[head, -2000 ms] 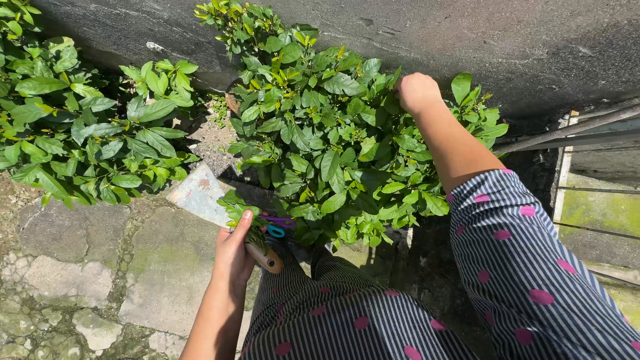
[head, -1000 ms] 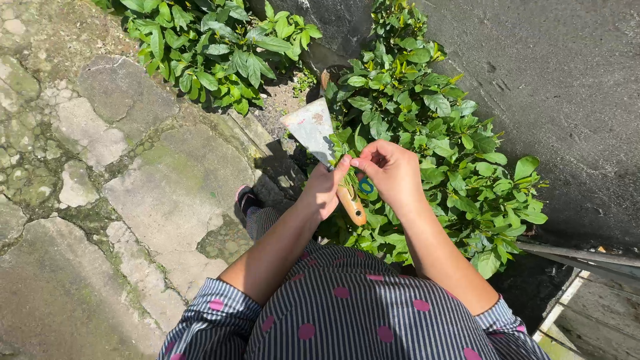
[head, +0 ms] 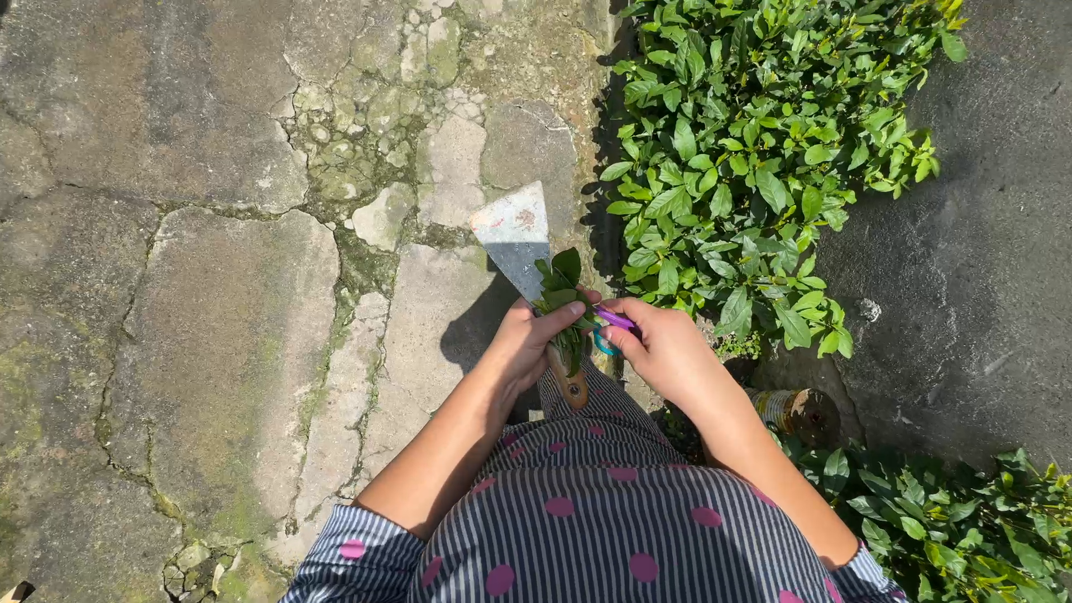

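My left hand (head: 529, 339) grips a putty knife or scraper with a wide, worn metal blade (head: 517, 234) and a wooden handle (head: 573, 387). Pressed under the same thumb is a small bunch of green leafy sprigs (head: 563, 289). Close beside it, the thumb and fingers of my right hand (head: 662, 339) are on the purple and teal handles of a pair of scissors (head: 615, 322). The scissors' blades are hidden by the leaves and my left hand, so I cannot tell whether they are apart.
A leafy green shrub (head: 737, 167) grows along the dark wall (head: 980, 251) on the right, with another shrub (head: 946, 519) at lower right. Between them lies a rusty can (head: 791, 410). Cracked, mossy concrete paving (head: 226, 310) spans the left side.
The view has swung far to the paving. My right hand was in the shrub two seconds ago, came to my left hand a second ago, and is now on the scissors' handles.
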